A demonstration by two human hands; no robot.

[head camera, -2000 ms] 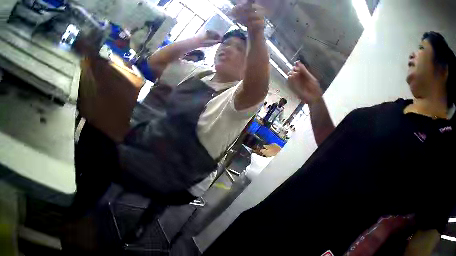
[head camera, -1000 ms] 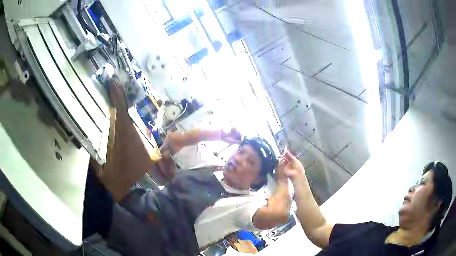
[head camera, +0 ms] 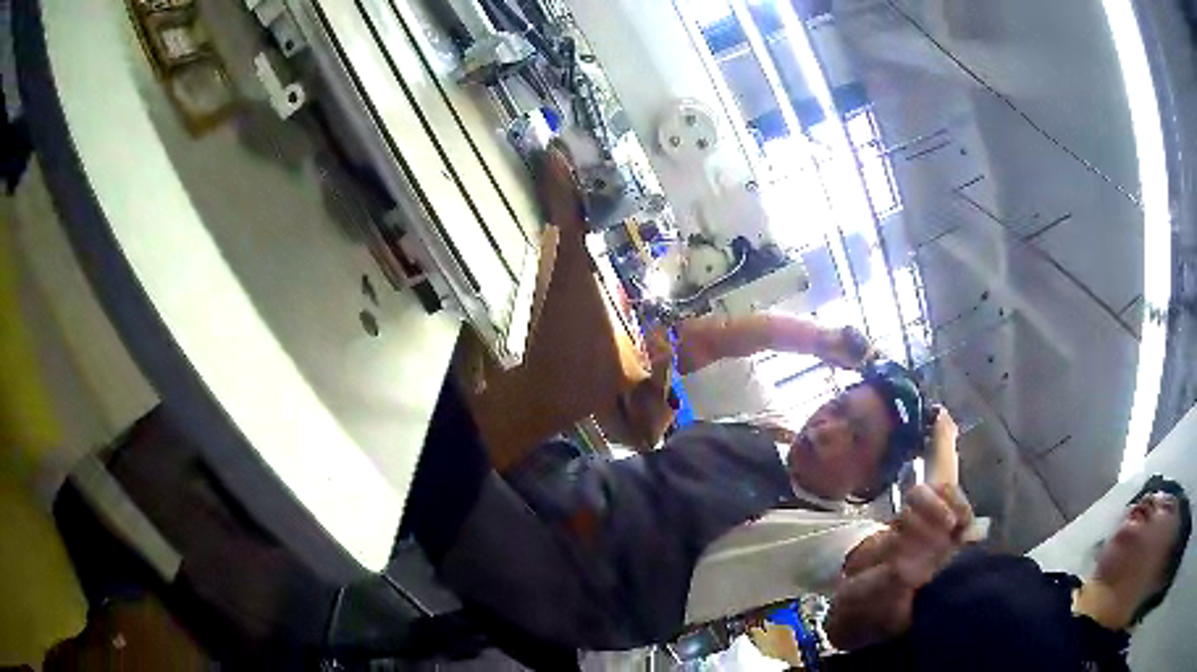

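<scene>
Neither of my hands is in the picture. Nearest to me is a white table [head camera: 250,355] with a curved front edge, running down the left of the tilted view. A slotted pale metal bed [head camera: 420,145] of a machine or fixture lies on it. A small brass-coloured framed fixture [head camera: 197,82] sits near the top left. A large brown panel or sheet [head camera: 565,348] stands out beyond the bed's end, beside the seated person's lap; what holds it is hard to tell.
A person in a dark grey apron [head camera: 617,532] sits across the table, arms raised to the head. Another person in black [head camera: 1011,610] is at the lower right, an arm reaching towards the first. Machine parts [head camera: 492,59] stand behind the bed.
The view has swung up and tilted, so the table fills more of the left. The person in black has moved closer to the seated person, who now has both hands at the head.
</scene>
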